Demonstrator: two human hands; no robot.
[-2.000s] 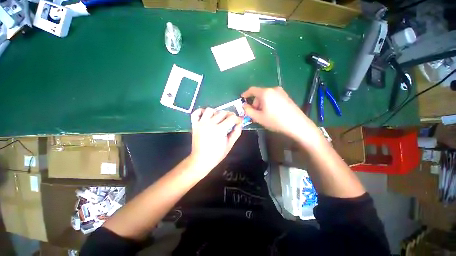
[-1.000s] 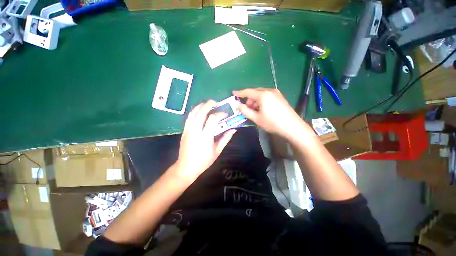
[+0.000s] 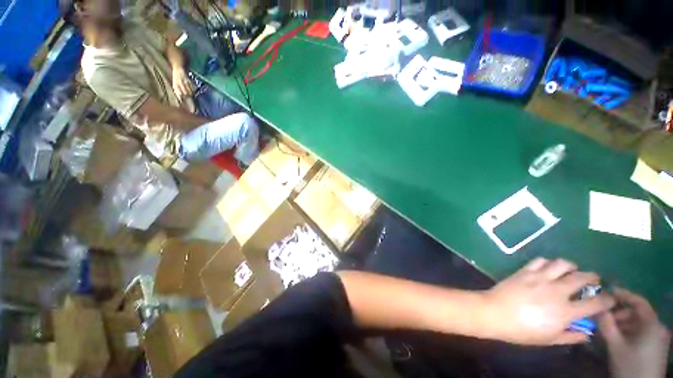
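Observation:
My left hand (image 3: 542,304) is closed around a small housing with a blue cell (image 3: 583,325) in it, low at the right of the view over the bench's front edge. The fingers hide most of the housing. My right hand (image 3: 636,332) is partly cut off by the lower right edge and its fingertips touch the same piece; what they grip is hidden. A white front housing (image 3: 517,221) with a window lies flat on the green bench just beyond my left hand.
On the bench (image 3: 435,170) are a clear bottle (image 3: 547,160), a white sheet (image 3: 620,215), piled white housings (image 3: 376,48), a blue tray (image 3: 505,63) and a box of blue cells (image 3: 590,83). A seated person (image 3: 159,88) is at the left. Cardboard boxes (image 3: 332,204) stand below the bench.
The view has swung left, so the person and housing pile show, and the hammer and pliers are out of view. Both hands remain at the piece and now appear at lower right.

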